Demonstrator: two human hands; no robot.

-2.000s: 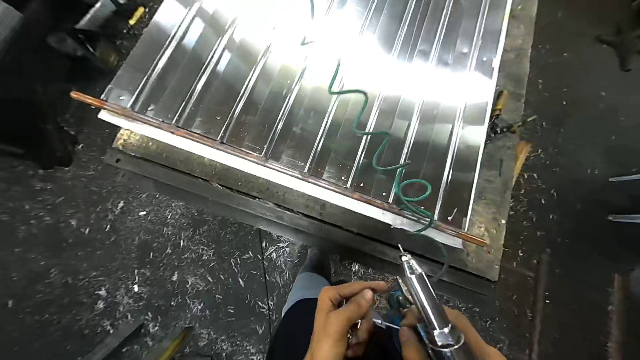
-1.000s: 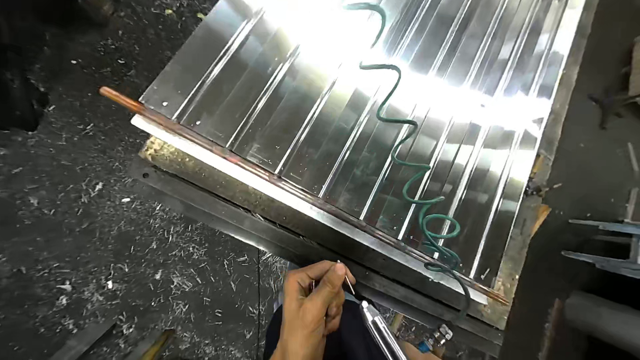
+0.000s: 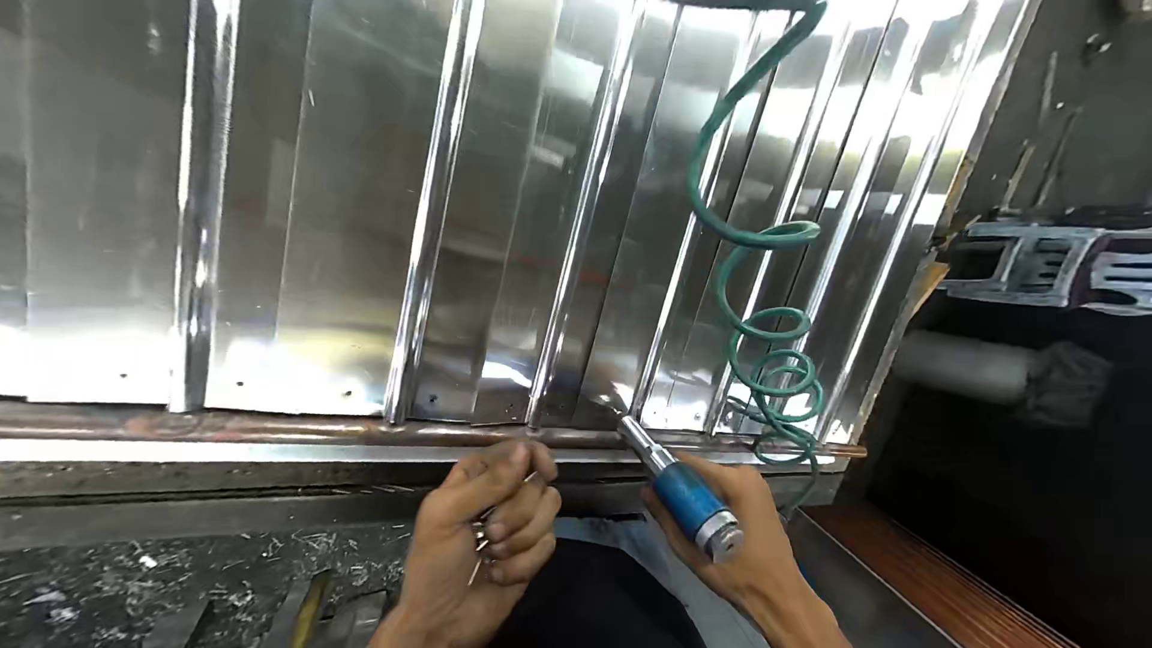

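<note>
My right hand grips a pneumatic rivet gun with a blue body and silver nose. A thin pin, seemingly a rivet mandrel, sticks out of the nose over the lower edge of the ribbed metal panel. My left hand is curled around several thin metal rivets, its thumb and forefinger pinched beside the copper pipe. That pipe runs along the panel's near edge, where small holes show in the sheet. A green coiled air hose hangs over the panel, down behind my right hand.
A worn table edge lies under the pipe. Metal shavings cover the floor at lower left. At right are a metal frame, a wrapped roll and a reddish-brown ribbed surface.
The view has moved closer to the panel. The rivet gun, earlier below the table edge, now has its nose over the panel's near edge. My left hand has come up beside the pipe.
</note>
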